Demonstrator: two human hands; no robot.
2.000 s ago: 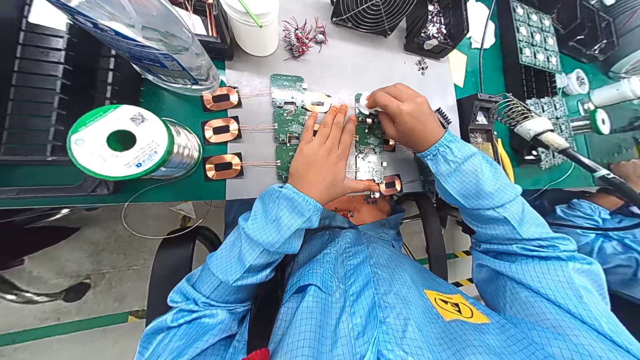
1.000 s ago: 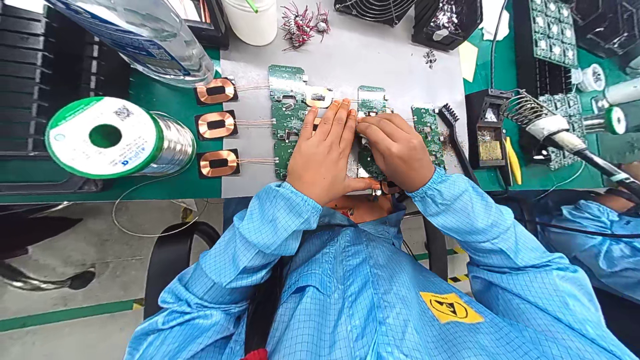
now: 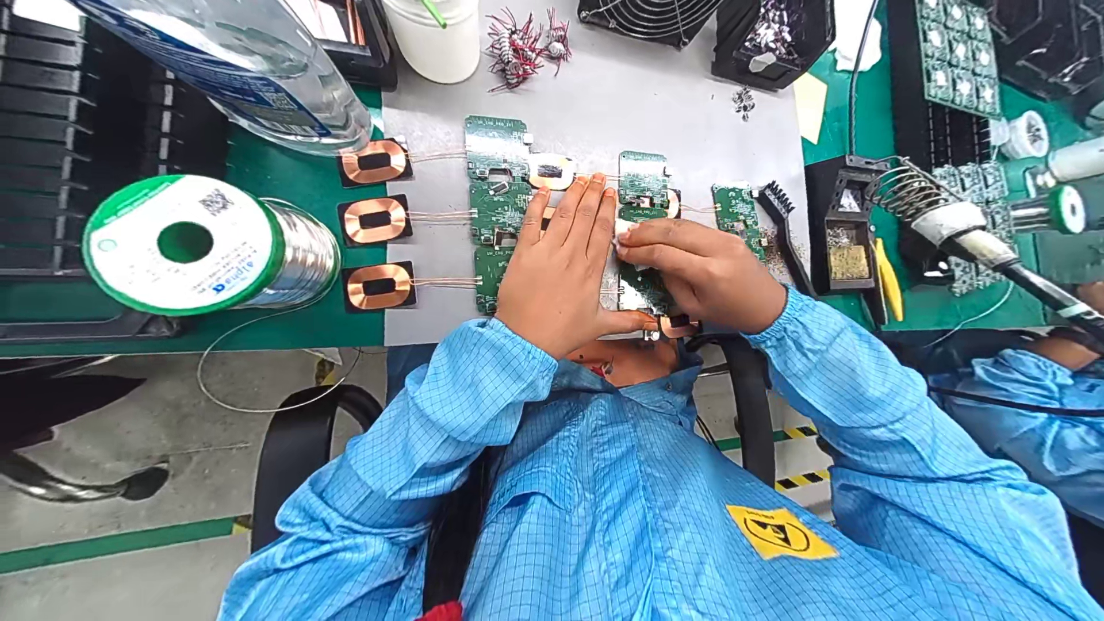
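Observation:
My left hand (image 3: pixel 565 267) lies flat, fingers stretched out, over green circuit boards (image 3: pixel 498 147) and partly hides them. Pinched between the fingertips of my right hand (image 3: pixel 707 267) is a small white piece (image 3: pixel 621 231), perhaps a wipe, against the boards in the middle. Another green board (image 3: pixel 642 177) shows above that hand, and one more board (image 3: pixel 733 211) lies to its right. Flat copper coils (image 3: pixel 377 216) on dark backings stand in a column at the left, joined by thin wires to the boards. A black brush (image 3: pixel 787 233) lies at the right.
A solder wire spool (image 3: pixel 185 244) and a clear plastic bottle (image 3: pixel 285 78) stand at the left. At the right are a soldering iron (image 3: pixel 957 226) in its coiled holder and a black bin (image 3: pixel 770 39) of small parts. Another person's blue sleeve (image 3: pixel 1018 414) shows at the right edge.
My right hand, higher up over the boards two seconds ago, has come lower and nearer to me. My left hand stays flat in about the same place.

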